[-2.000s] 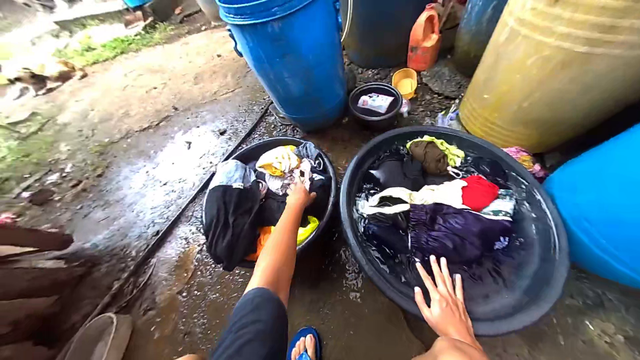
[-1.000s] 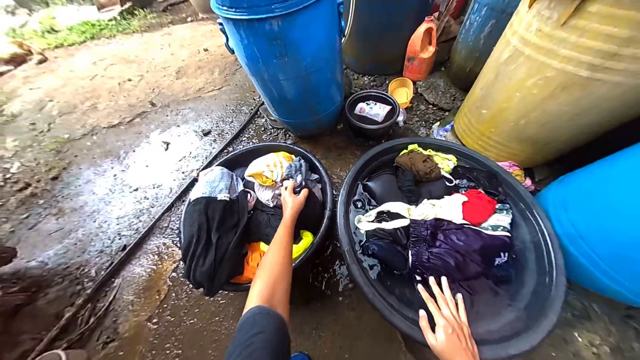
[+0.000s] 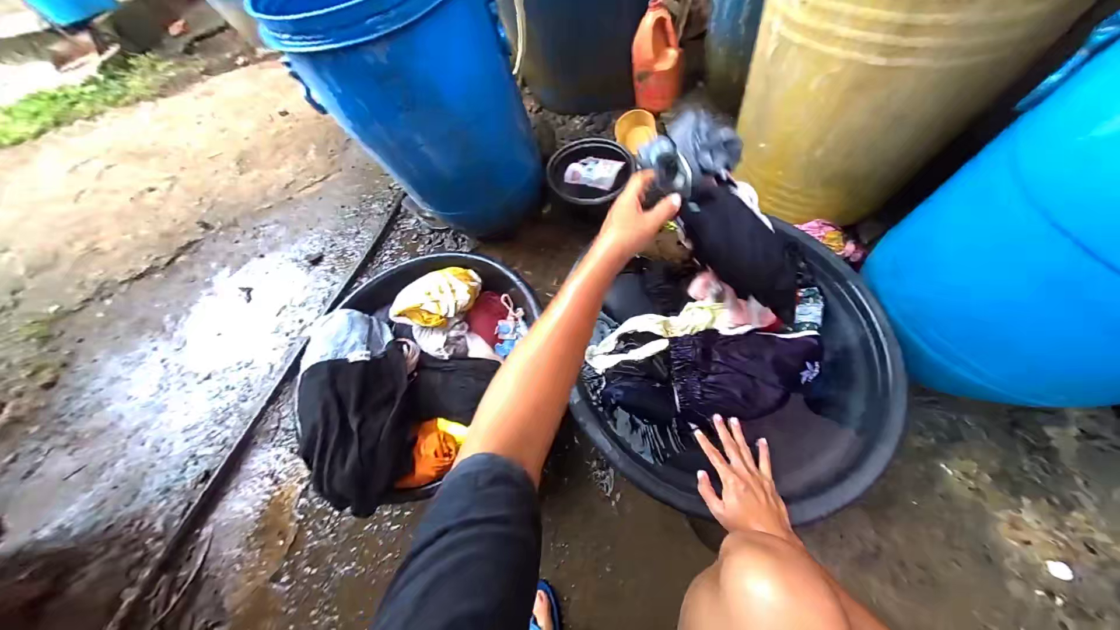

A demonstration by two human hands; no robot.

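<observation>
My left hand (image 3: 639, 214) grips a bunched dark garment (image 3: 731, 232) with a grey, blurred end, held up over the far side of the large black basin (image 3: 888, 385). In that basin, dark purple clothing (image 3: 744, 372) and a whitish cloth (image 3: 643, 341) lie in water. My right hand (image 3: 744, 481) holds nothing; its fingers are spread over the basin's near rim. To the left, the smaller black basin (image 3: 516, 284) holds a yellow and white cloth (image 3: 437, 297), an orange cloth (image 3: 433, 451) and a black garment (image 3: 354, 424) that drapes over its side.
A blue barrel (image 3: 420, 114) stands behind the smaller basin. Behind the large basin are a yellowish drum (image 3: 840, 96), an orange jug (image 3: 656, 61), a yellow dipper (image 3: 636, 129) and a small black tub (image 3: 591, 199). Another blue barrel (image 3: 1015, 254) is at right. A dark hose (image 3: 232, 459) crosses the wet ground.
My left hand has gone from the smaller basin to above the far part of the large basin, lifting a dark and grey garment with it. My right hand stays by the near rim.
</observation>
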